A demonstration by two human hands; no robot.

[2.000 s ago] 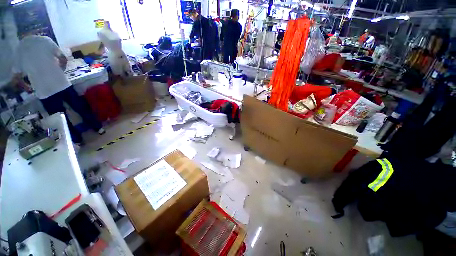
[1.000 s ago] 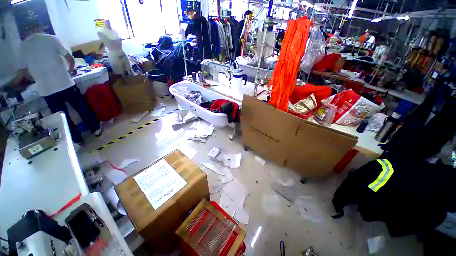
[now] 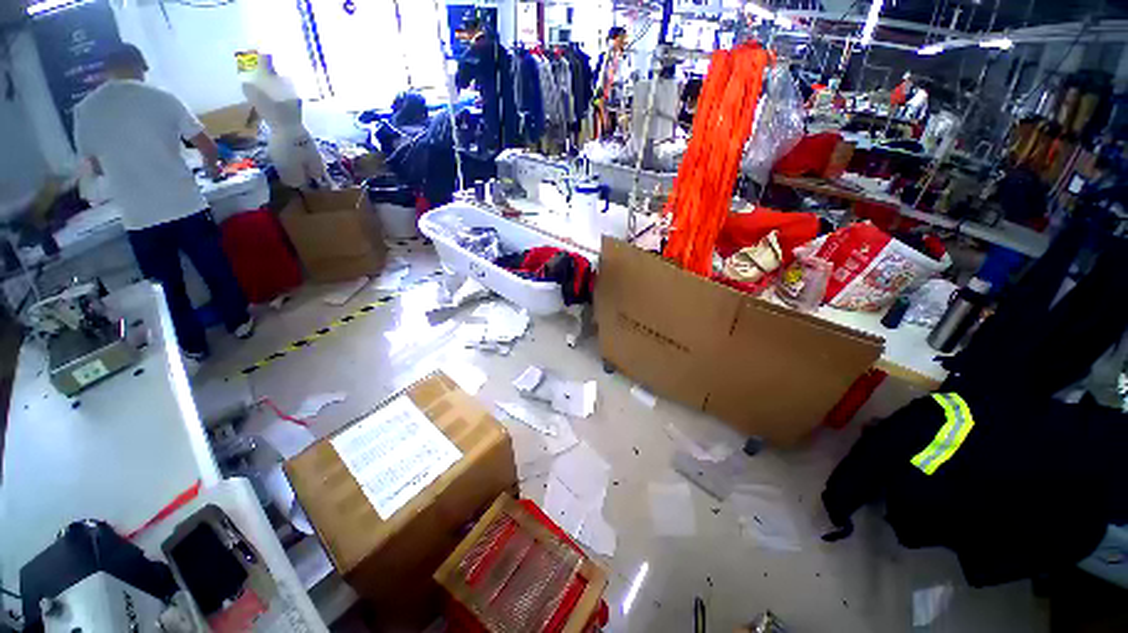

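Observation:
Neither of my hands is in the picture. Nearest in front of me is a brown cardboard box (image 3: 482,433) on the floor, with a printed white paper sheet (image 3: 393,455) on top. A wooden-framed crate with red sides (image 3: 526,575) stands against its near right side. At the lower left, a dark phone-like object (image 3: 210,563) lies in a white tray (image 3: 278,569) beside a white and black machine head (image 3: 99,587).
A dark garment with a yellow reflective band (image 3: 944,433) hangs at the right. A large cardboard sheet (image 3: 730,352) stands before a table with orange strips (image 3: 717,161). A white tub (image 3: 495,266) holds cloth. Papers (image 3: 579,495) litter the floor. A person in white (image 3: 146,155) stands far left.
The person in white at the far left has shifted right and stands more upright. Of the people in dark clothes at the back, one has left view; another figure shows by the clothes rack.

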